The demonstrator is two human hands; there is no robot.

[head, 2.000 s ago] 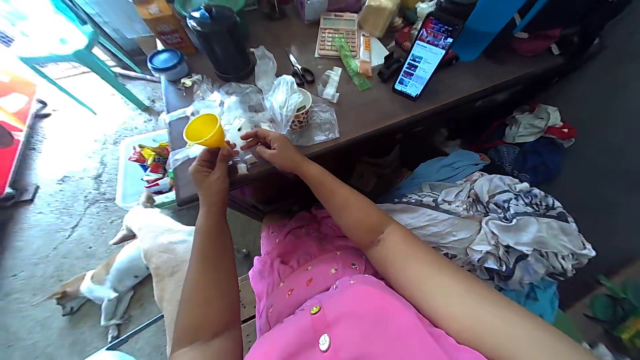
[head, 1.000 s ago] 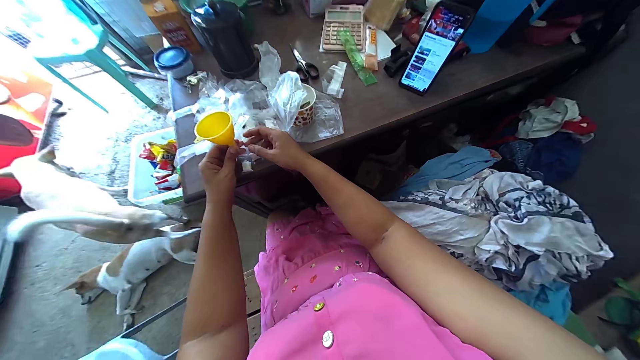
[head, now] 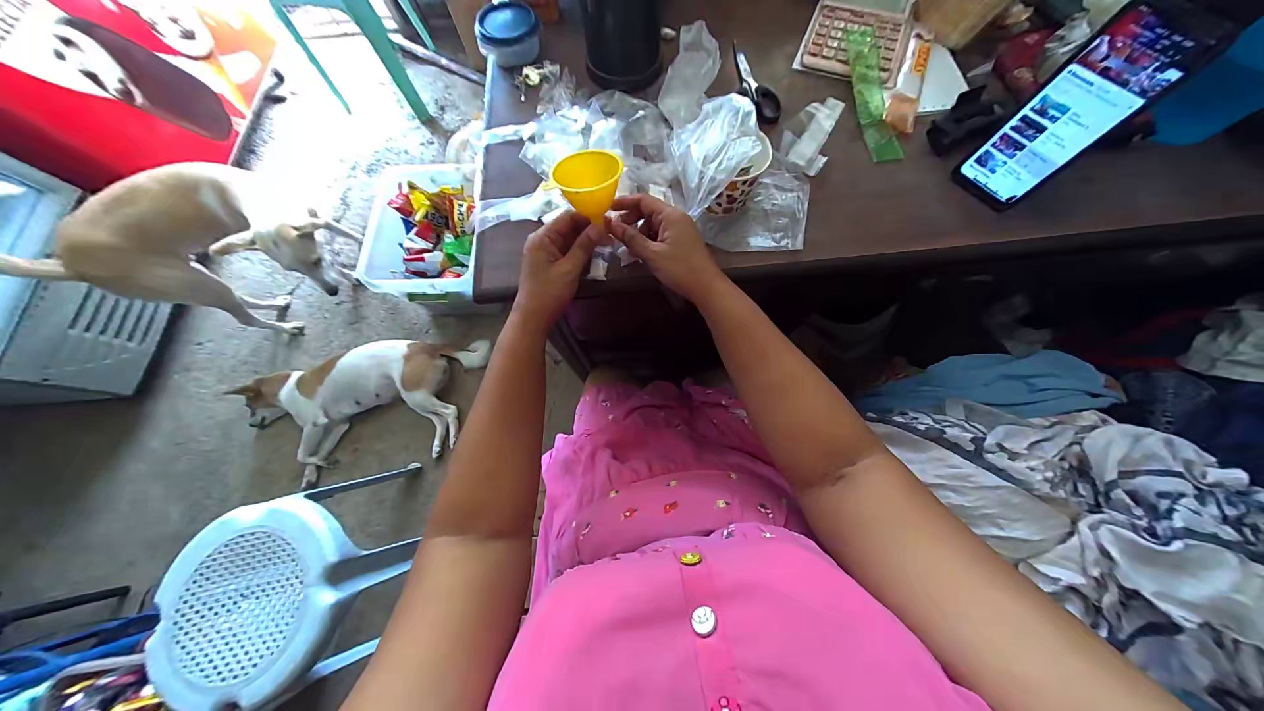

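My left hand point(head: 558, 257) pinches the lower end of a yellow plastic funnel point(head: 588, 183), its wide mouth facing up. Close on the right, the fingertips of my right hand point(head: 664, 237) meet near the funnel's spout; whether they grip the spout or something small there is hidden by the fingers. Behind both hands lie crumpled clear plastic bags point(head: 617, 128). A patterned paper cup point(head: 741, 183) with a plastic bag point(head: 713, 143) in its mouth stands to the right. Black-handled scissors point(head: 758, 97) lie beyond the cup.
The dark table point(head: 889, 212) also holds a smartphone point(head: 1071, 109), a calculator point(head: 854, 39), a black container point(head: 622, 39) and a blue-lidded tub point(head: 507, 35). Left of it are a white bin point(head: 378, 247) of packets, two dogs point(head: 360, 380) point(head: 158, 232) and a plastic chair point(head: 237, 602). Clothes point(head: 1116, 494) lie right.
The standing dog, at the left a second ago, has turned and now bends its head toward its body. My hands stay at the funnel. The view has shifted.
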